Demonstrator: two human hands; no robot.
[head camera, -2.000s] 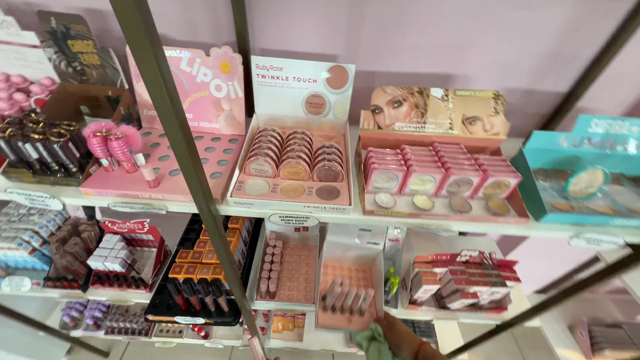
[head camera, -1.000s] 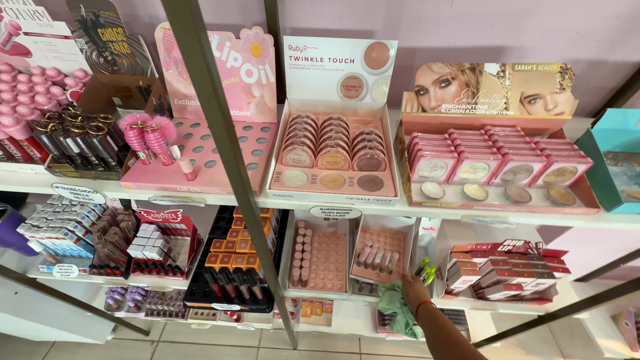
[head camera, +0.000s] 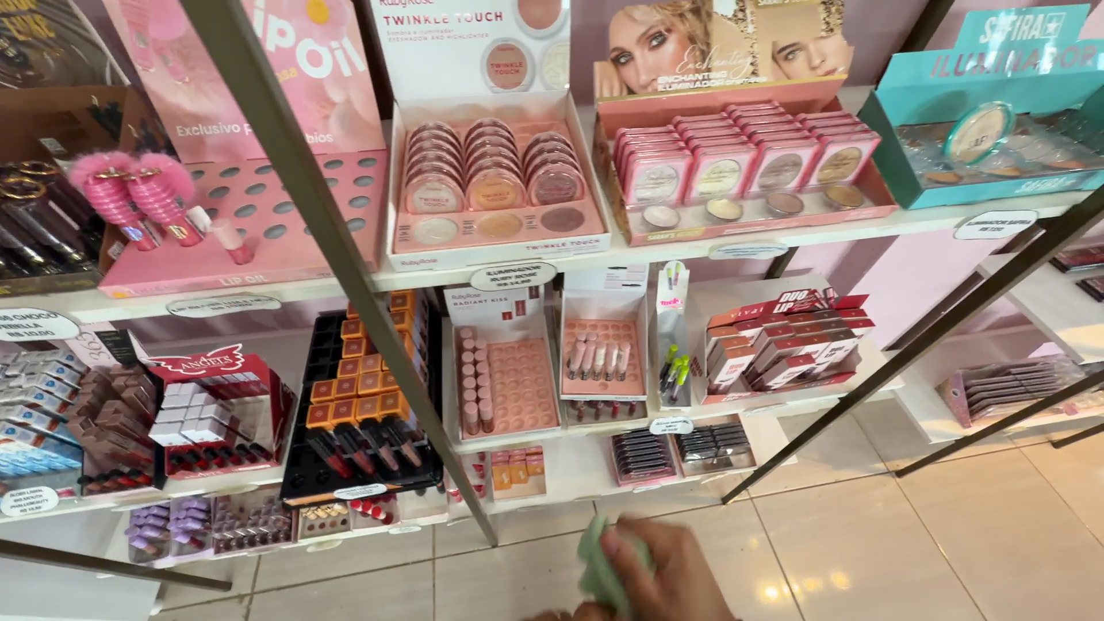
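Observation:
My right hand (head camera: 660, 569) is low in the view, in front of the shelves, with its fingers closed on a crumpled pale green cloth (head camera: 599, 565). Beside it, at the bottom edge, a small part of what seems to be my left hand (head camera: 552, 616) shows; its fingers are mostly cut off. Above them on the middle shelf stand a pink display tray of lip tubes lying in a row (head camera: 598, 358), a fuller pink tray (head camera: 522, 379) with upright tubes, and a carton of lip products (head camera: 789, 345).
Dark metal shelf posts (head camera: 319, 190) slant across the view. The upper shelf edge (head camera: 655, 250) carries a compact display (head camera: 496, 172), pink palettes (head camera: 733, 155) and a teal highlighter display (head camera: 983, 129). A black stand (head camera: 362, 414) holds orange-capped items. Below is a tiled floor (head camera: 828, 552).
My right hand with the green cloth was at the small pink tray on the middle shelf and is now away from it, lower in the view. What seems to be my left hand has appeared.

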